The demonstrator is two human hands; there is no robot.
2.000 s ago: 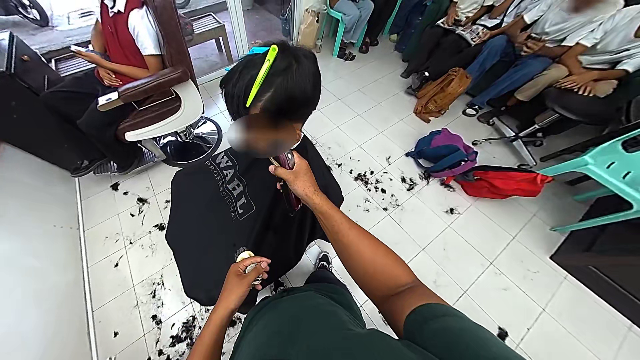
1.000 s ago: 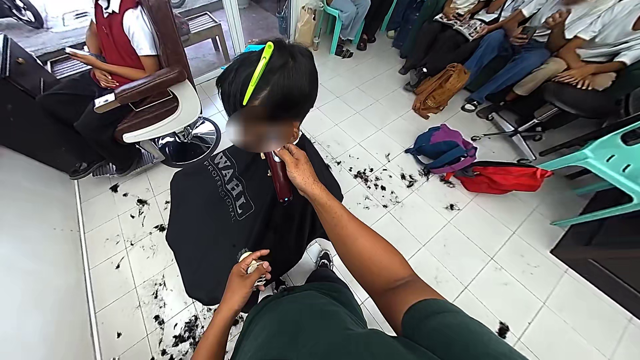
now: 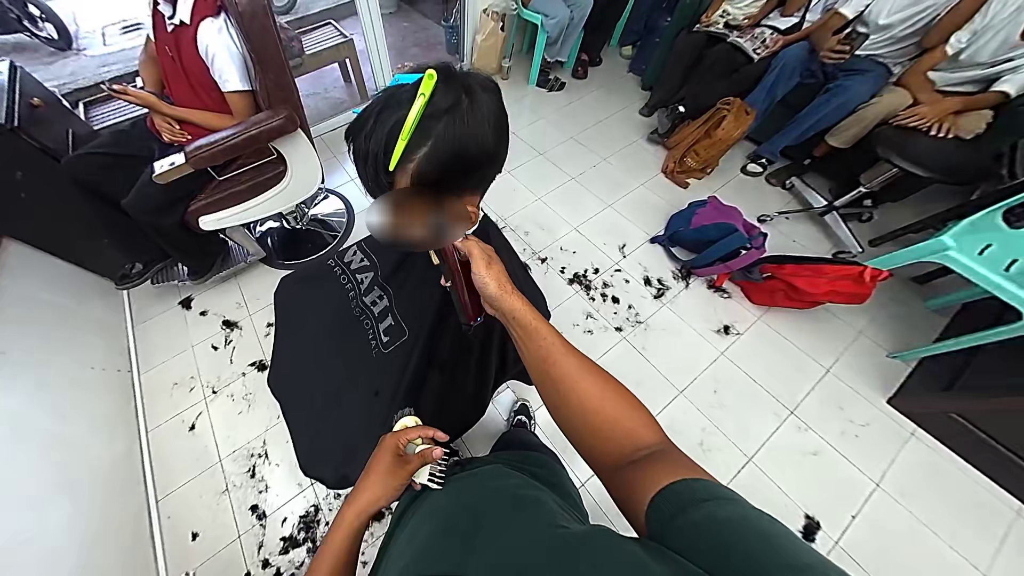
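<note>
A seated person wears a black Wahl barber cape (image 3: 344, 400). A yellow-green hair clip (image 3: 413, 118) lies on top of their black hair (image 3: 468, 120), with a blue clip (image 3: 406, 78) partly hidden behind it. My right hand (image 3: 486, 276) grips a dark red hair clipper (image 3: 462, 290), its top end close to the person's jaw and neck below the ear. Low over the cape's near edge, my left hand (image 3: 392, 468) holds a small pale brush (image 3: 406, 422) with dark bristles and a white clipper guard comb (image 3: 432, 472).
Cut hair (image 3: 608, 288) is scattered on the tiled floor. A brown barber chair (image 3: 264, 172) with a seated person stands at left. At right are a blue and purple backpack (image 3: 712, 232), a red bag (image 3: 808, 282), a brown bag (image 3: 704, 140), a green plastic chair (image 3: 984, 248) and several seated people.
Two seconds ago the clipper was tilted at the person's jaw; it now stands more upright, with my right hand still around it. My left hand has stayed low by the cape.
</note>
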